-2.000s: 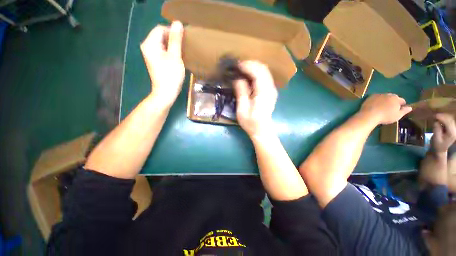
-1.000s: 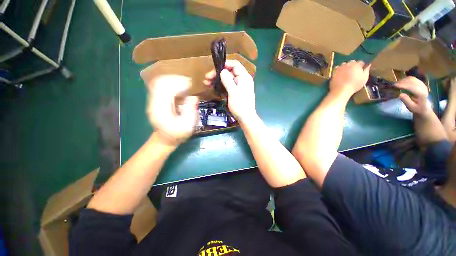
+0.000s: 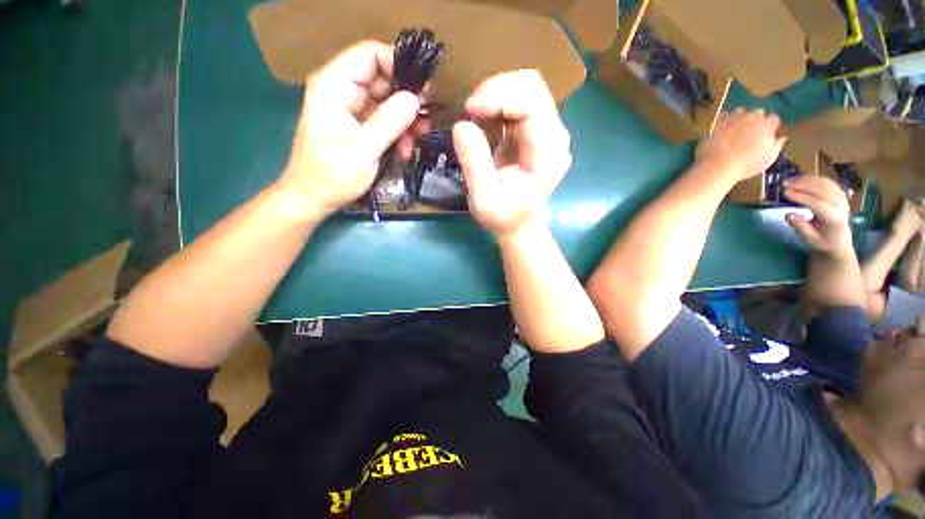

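A black cable bundle (image 3: 416, 59) with thin glossy loops is held upright over the open cardboard box (image 3: 304, 39). My left hand (image 3: 350, 127) pinches the bundle between thumb and fingers. A cable end hangs below it in front of the box. My right hand (image 3: 515, 147) is just to the right with thumb and fingers apart, and I see nothing in it. The box lid stands open behind both hands. Black cables and a small pale-labelled piece (image 3: 443, 186) lie in the box, partly hidden by my hands.
The green bench (image 3: 406, 266) holds a neighbouring open box (image 3: 669, 81) with black cables at right. A coworker's hand (image 3: 745, 144) is beside another open box (image 3: 776, 182). A larger open carton (image 3: 76, 304) is below the bench at left. A yellow-and-black unit (image 3: 862, 41) is at far right.
The cable bundle has passed from my right hand to my left hand. My right hand has moved slightly right and opened. The view has shifted, so the box appears higher.
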